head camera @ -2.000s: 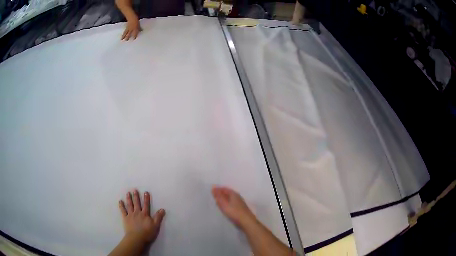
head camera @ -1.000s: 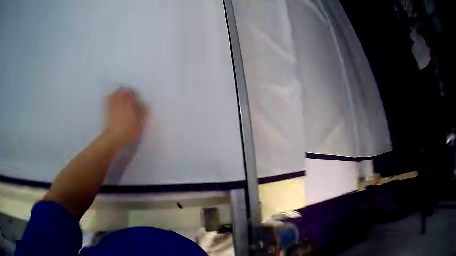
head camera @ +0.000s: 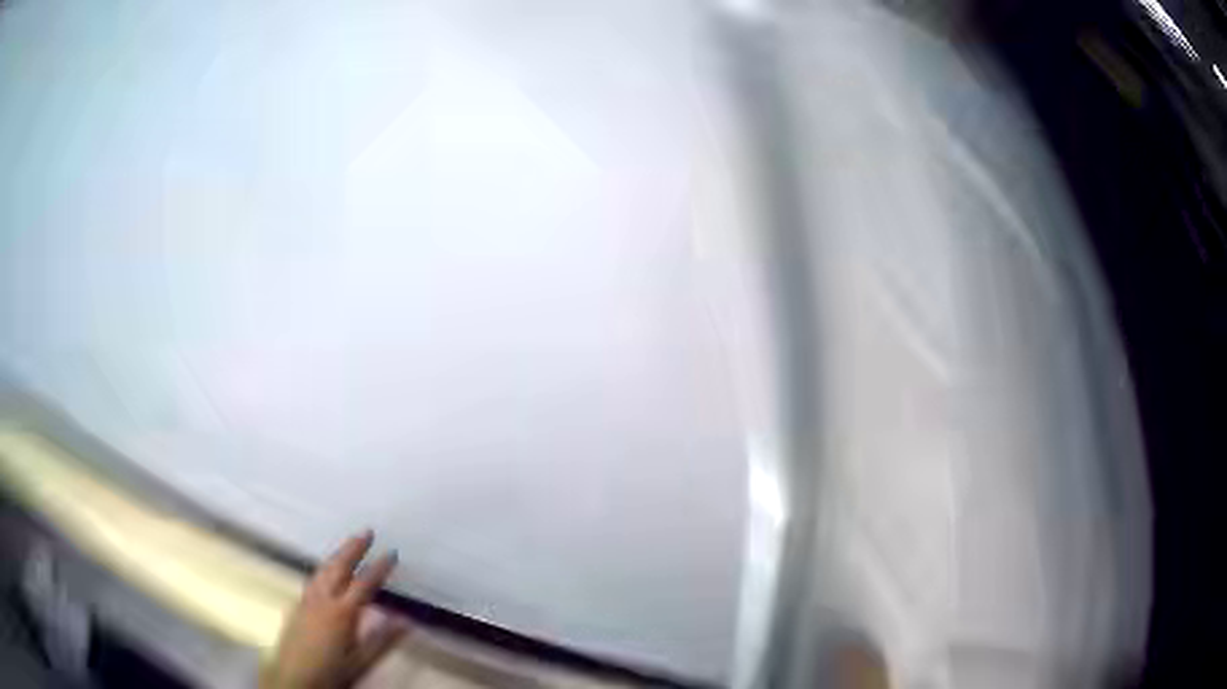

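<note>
A wide white fabric ply (head camera: 444, 310) covers the table, its dark selvedge (head camera: 511, 639) running along the near side. My left hand (head camera: 330, 617) is at this near edge, fingers apart, fingertips on or just over the ply; it appears to hold nothing. A small blurred skin-coloured patch at the bottom edge, right of the rail, is probably my right hand (head camera: 859, 665); its fingers cannot be made out. The metal cutter track rail (head camera: 794, 350) crosses the fabric and is blurred.
More pale, creased fabric (head camera: 928, 404) lies right of the rail. The cream table border (head camera: 148, 538) runs along the lower left. A dark area (head camera: 1076, 135) lies beyond the fabric at the right. The whole view is motion-blurred.
The view has swung, and the rail now appears further right. My left hand is now at the ply's near edge. The other person's hand, seen at the far edge earlier, is out of view.
</note>
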